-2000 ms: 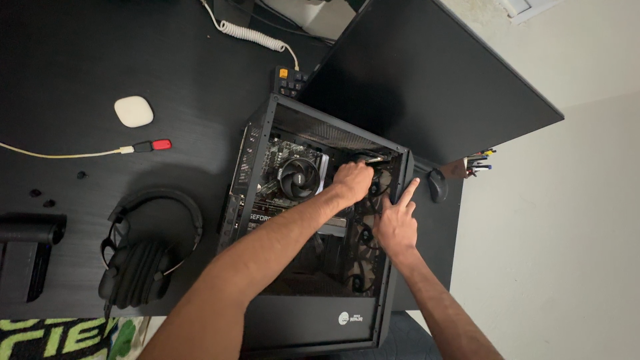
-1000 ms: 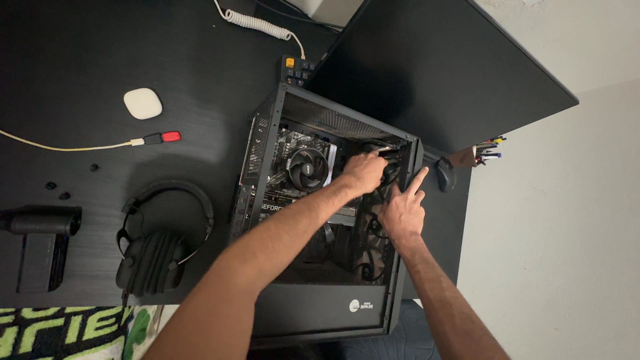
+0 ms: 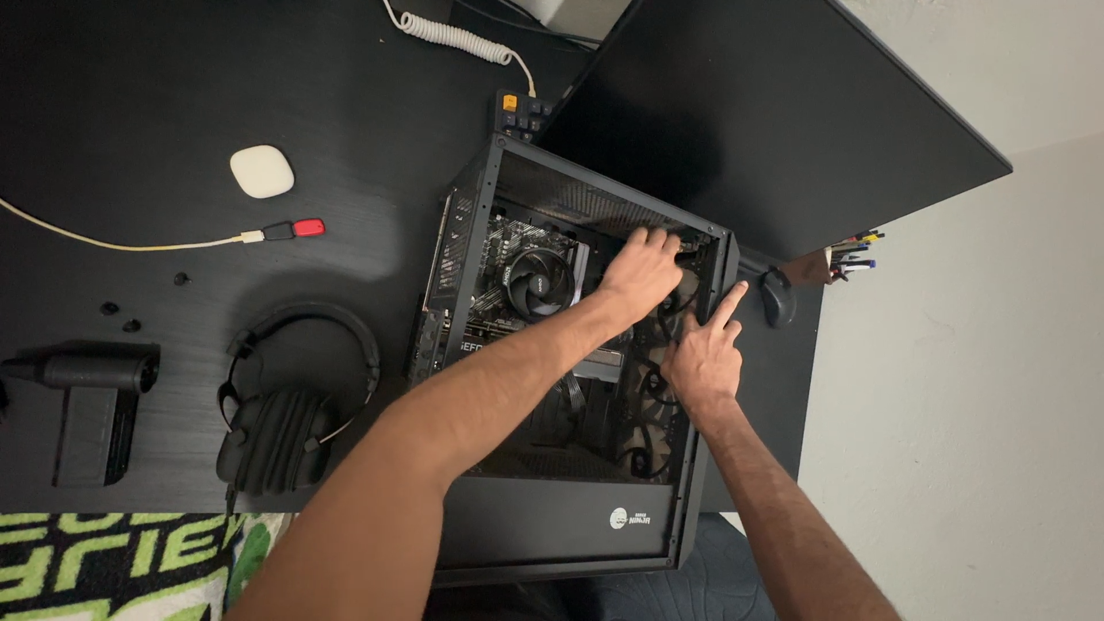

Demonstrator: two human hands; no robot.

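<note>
A black computer case [image 3: 552, 530] lies open-sided on the desk, with a CPU cooler fan [image 3: 539, 283] on its motherboard, a graphics card [image 3: 599, 362] below that and case fans [image 3: 647, 448] along its right side. My left hand [image 3: 647, 272] reaches inside near the upper right corner, beside the topmost case fan; its fingers are bent, and whatever lies under the fingertips is hidden. My right hand [image 3: 707, 358] rests against the right edge of the frame, index finger extended along the outside and other fingers over the inner side.
Behind the case stand a monitor [image 3: 776, 112] and a keyboard [image 3: 516, 112]. A mouse [image 3: 777, 297] and a pen holder [image 3: 811, 267] are at the right. Headphones [image 3: 285, 431], a black handheld blower-like device [image 3: 99, 371], small screws, a white rounded device [image 3: 262, 171] and a cable [image 3: 147, 248] lie left.
My left hand stays in the case's upper right corner, its fingers now more bent and pointing up. My right hand remains at the right frame edge.
</note>
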